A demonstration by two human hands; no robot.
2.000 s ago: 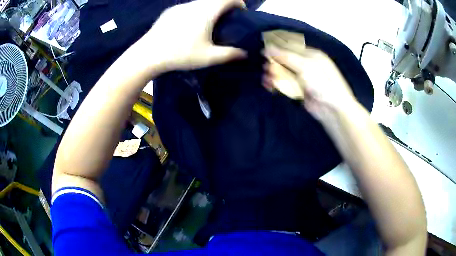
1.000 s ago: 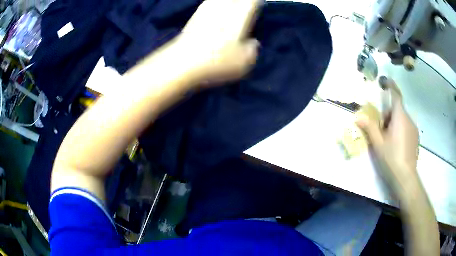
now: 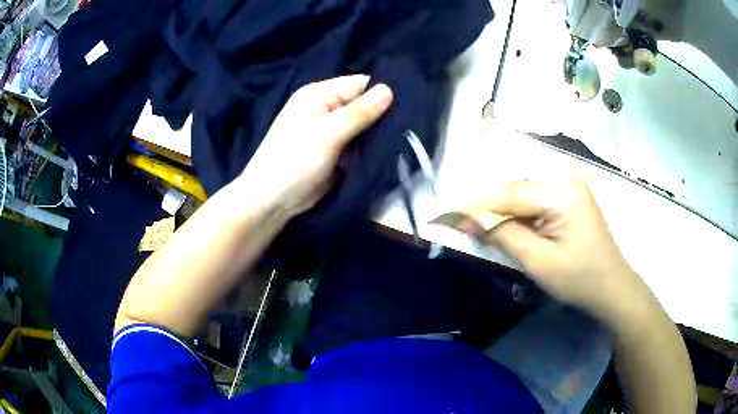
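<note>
The navy garment piece (image 3: 243, 81) is bunched over the left of the white table and hangs over its front edge. My left hand (image 3: 328, 129) is shut on a fold of it, with thumb and fingers pinched. A narrow pale-edged tape loop (image 3: 421, 162) hangs from the cloth, blurred, between my hands. My right hand (image 3: 550, 234) is shut on a slim metal tool (image 3: 449, 219) that looks like thread snips. Its tip points left near the loop's lower part; I cannot tell if they touch.
The grey-white sewing machine head (image 3: 688, 28) stands top right on the white table (image 3: 647, 234). More navy cloth (image 3: 105, 234) hangs at the left, with a white label (image 3: 96, 52) above and a tan paper tag (image 3: 158, 234) near my left forearm. A yellow frame (image 3: 166, 174) shows.
The garment has been drawn left, off the table's middle. My left hand has come down and left. My right hand has moved left from the machine; the tan paper has left it, and the loop has appeared.
</note>
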